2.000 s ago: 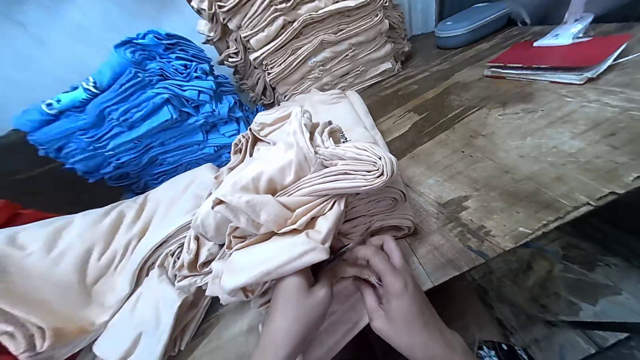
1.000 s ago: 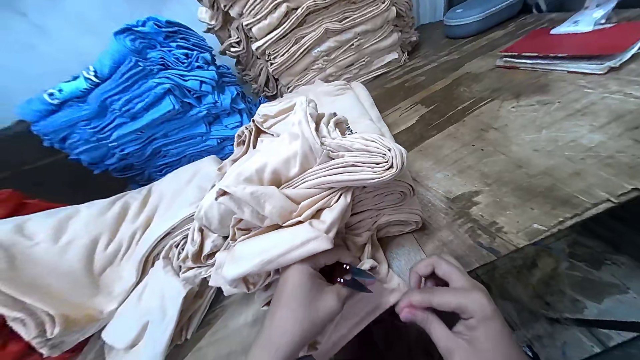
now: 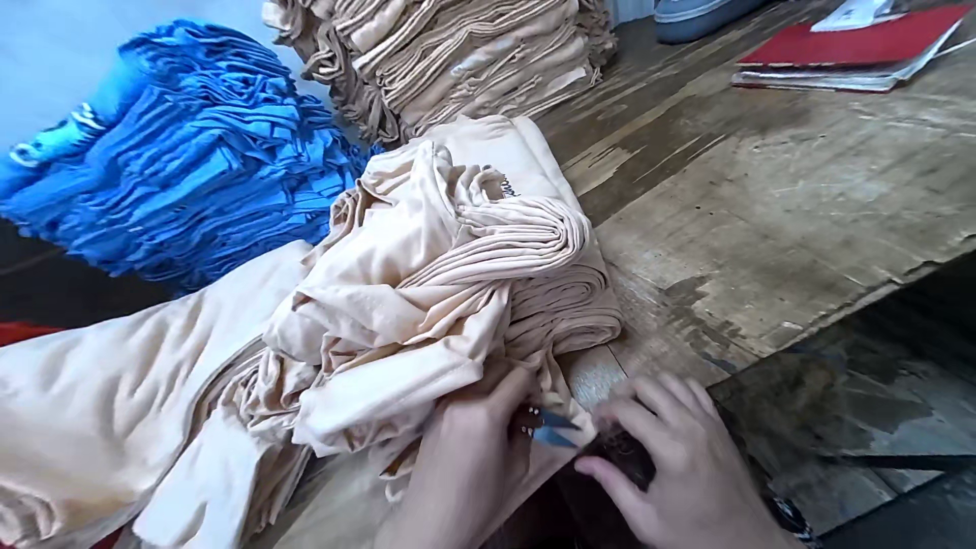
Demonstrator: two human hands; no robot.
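Observation:
My left hand (image 3: 484, 438) is closed around small thread snips (image 3: 555, 428), whose two blades stand apart and point right, at a corner of cream fabric (image 3: 568, 400). Just right of the blade tips is my right hand (image 3: 671, 450), thumb and fingers spread around a dark gap; whether its fingertips pinch the fabric edge cannot be told. Beyond both hands lies a heap of crumpled and folded cream cloth (image 3: 396, 305), with rolled layers at its right end. A longer cream cloth bundle (image 3: 114, 381) stretches to the left.
A pile of blue garments (image 3: 206, 152) rises at the back left, beside a tall stack of beige cloth (image 3: 473, 61). On the worn wooden table (image 3: 801, 198) lie a red folder (image 3: 854, 46) over papers and a grey case (image 3: 701, 17). The table edge runs along the lower right.
Two seconds ago my hands were close together at the fabric edge. The right one then moved off to the right, showing the snips, and is now nearer the blades with its fingers more spread.

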